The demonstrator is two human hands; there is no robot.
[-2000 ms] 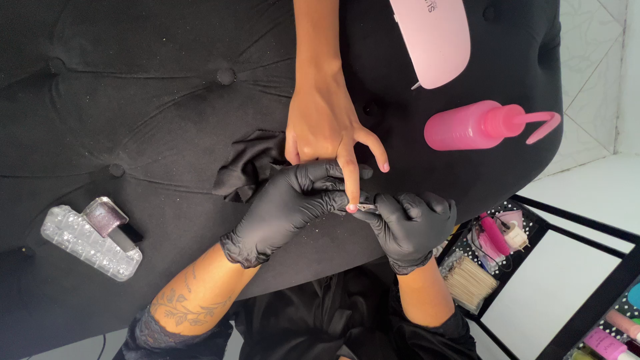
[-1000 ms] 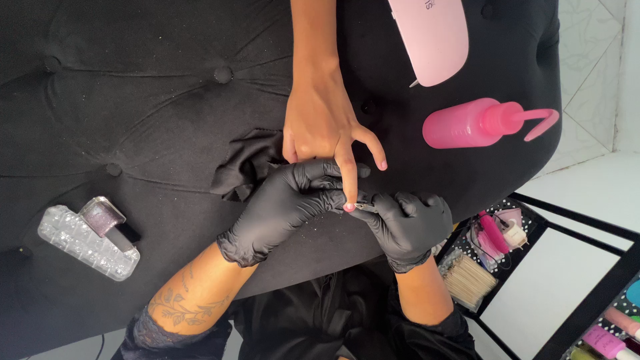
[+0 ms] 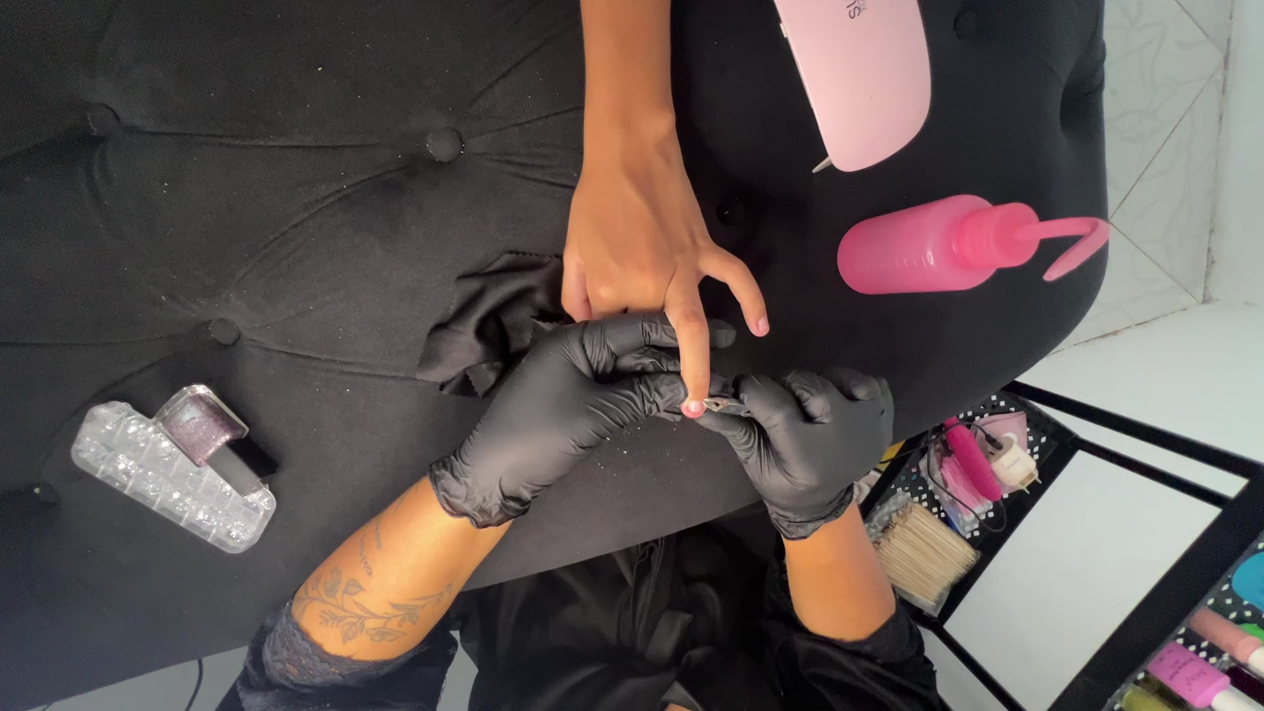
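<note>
Another person's hand (image 3: 632,237) reaches in from the top, one finger stretched toward me, the thumb apart to its right. My left hand (image 3: 558,420), in a black glove, grips that finger near its tip. In my right hand (image 3: 815,434), also black-gloved, is a small metal cuticle nipper (image 3: 728,405); its jaws are at the edge of the fingernail (image 3: 693,407), and most of its handle is hidden by my fingers. Under and left of the person's hand lies a crumpled black cloth (image 3: 494,316).
On the tufted black surface (image 3: 326,227) lie a pink squeeze bottle (image 3: 908,249), a pink device (image 3: 869,79), a clear compartment case (image 3: 168,484) and a glitter polish bottle (image 3: 202,425). A black-framed rack (image 3: 997,528) at lower right holds wooden sticks (image 3: 923,553) and several bottles.
</note>
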